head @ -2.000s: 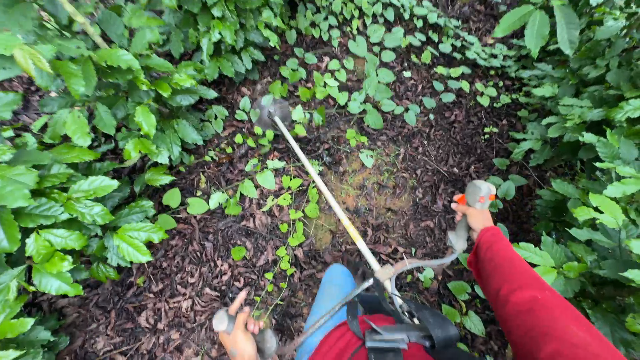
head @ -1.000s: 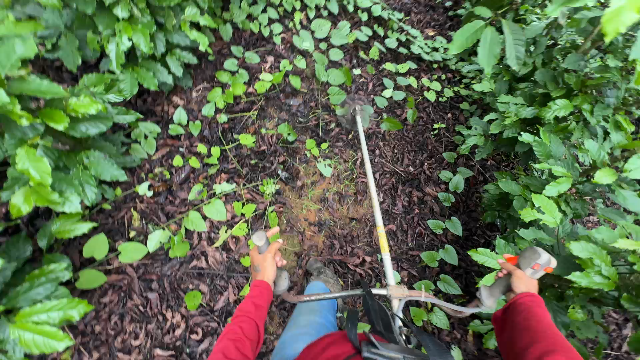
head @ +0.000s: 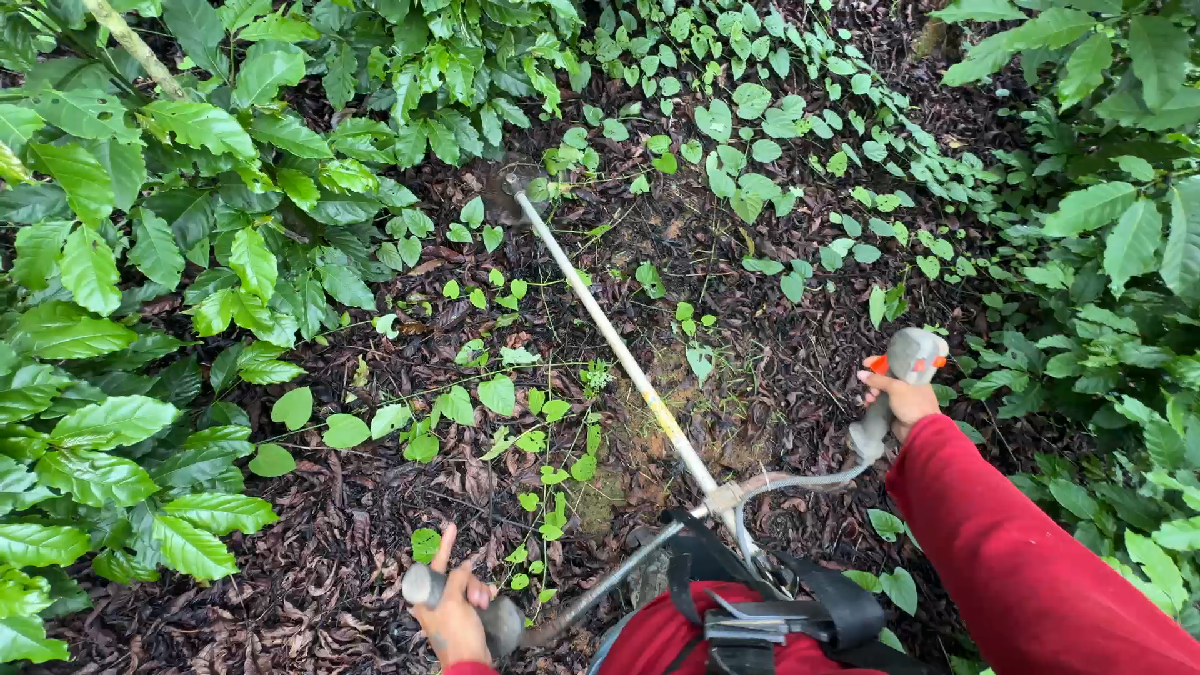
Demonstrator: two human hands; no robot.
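Note:
A brush cutter's pale shaft (head: 609, 337) runs from the harness at my waist up and left to its cutting head (head: 512, 183), where a blurred disc shows over the leaf litter. My right hand (head: 907, 398) grips the right handle (head: 872, 427), which has a grey top with orange controls. My left hand (head: 455, 609) is round the left handle grip (head: 502, 626), index finger stretched out. Both handles join the shaft by a curved metal handlebar (head: 609, 586). A black harness buckle (head: 764, 623) lies over my red shirt.
Dense leafy shrubs (head: 122, 375) stand on the left, and more shrubs (head: 1125, 234) on the right. Low heart-leaved vines (head: 750, 122) spread over the ground ahead. Brown leaf litter (head: 309, 562) surrounds a bare soil patch (head: 675, 403) near the shaft.
The cutting head has swung from right to left since one second ago, after an earlier swing the other way. Both hands have stayed on the handles.

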